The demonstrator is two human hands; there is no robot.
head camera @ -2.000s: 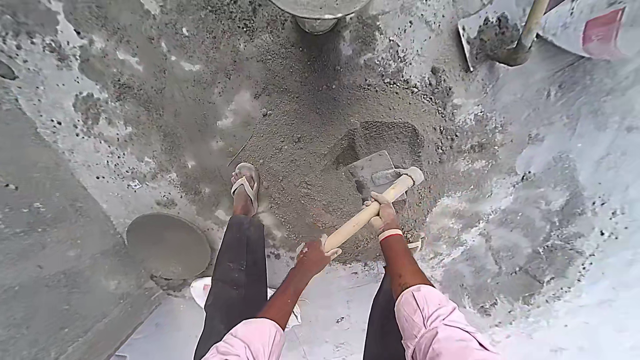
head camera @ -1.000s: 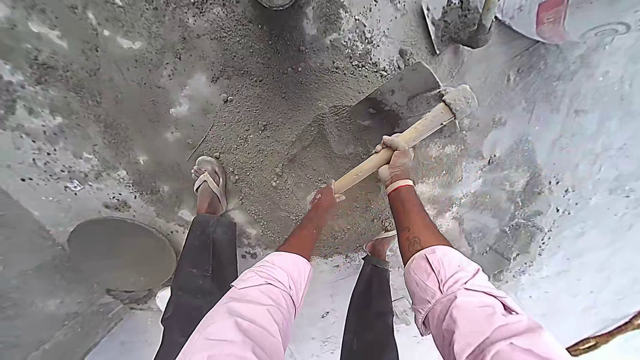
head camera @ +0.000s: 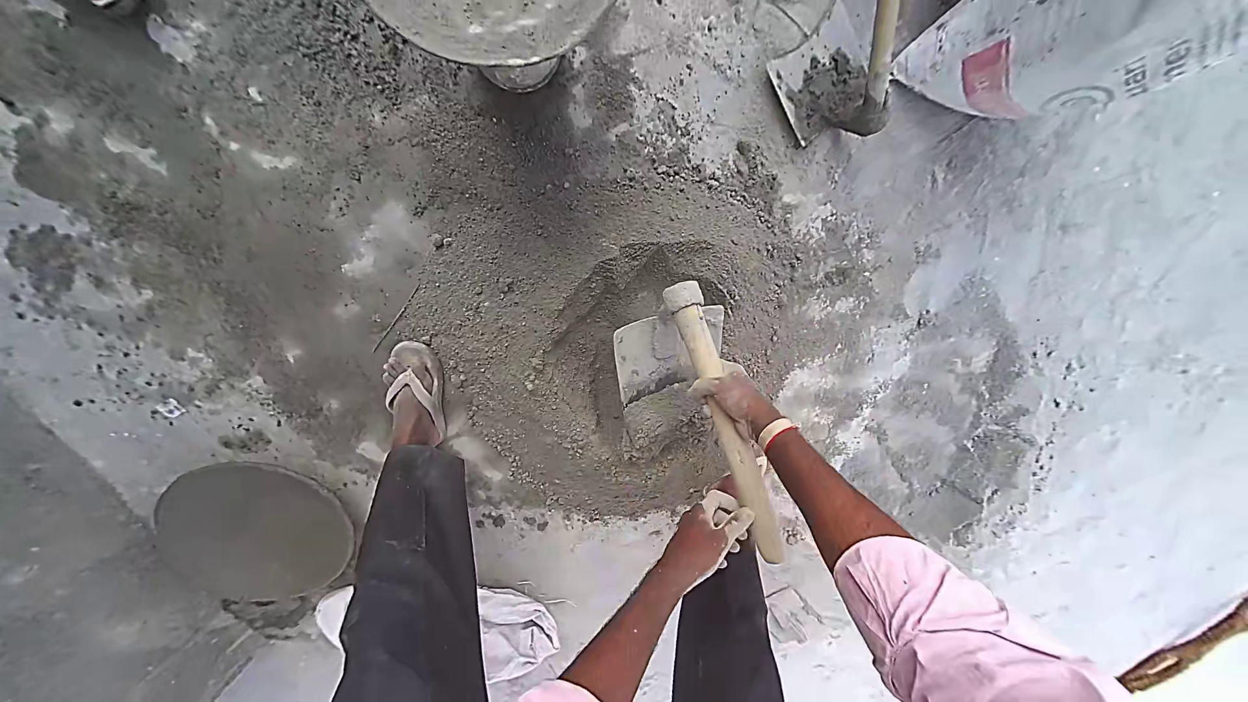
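A hoe with a wooden handle [head camera: 739,468] and a broad metal blade [head camera: 648,359] stands over a heap of grey sand-and-cement mix [head camera: 507,341]. Its blade rests in a hollow of the heap. My right hand [head camera: 736,398], with a band at the wrist, is wrapped around the middle of the handle. Beside the lower part of the handle is my left hand [head camera: 714,531], its fingers curled and dusted with cement; whether they grip the wood cannot be told.
A round metal pan [head camera: 487,29] is at the top, another pan of grey material [head camera: 253,531] at the lower left. A second hoe [head camera: 829,88] lies beside a printed sack [head camera: 1063,58]. A white sack [head camera: 517,629] lies behind my sandalled foot [head camera: 414,390]. A stick [head camera: 1185,648] shows at the lower right.
The hoe blade was farther up and right over the heap one second ago and is now in the hollow, nearer me. The handle has swung steeper, and my left hand is lower along it.
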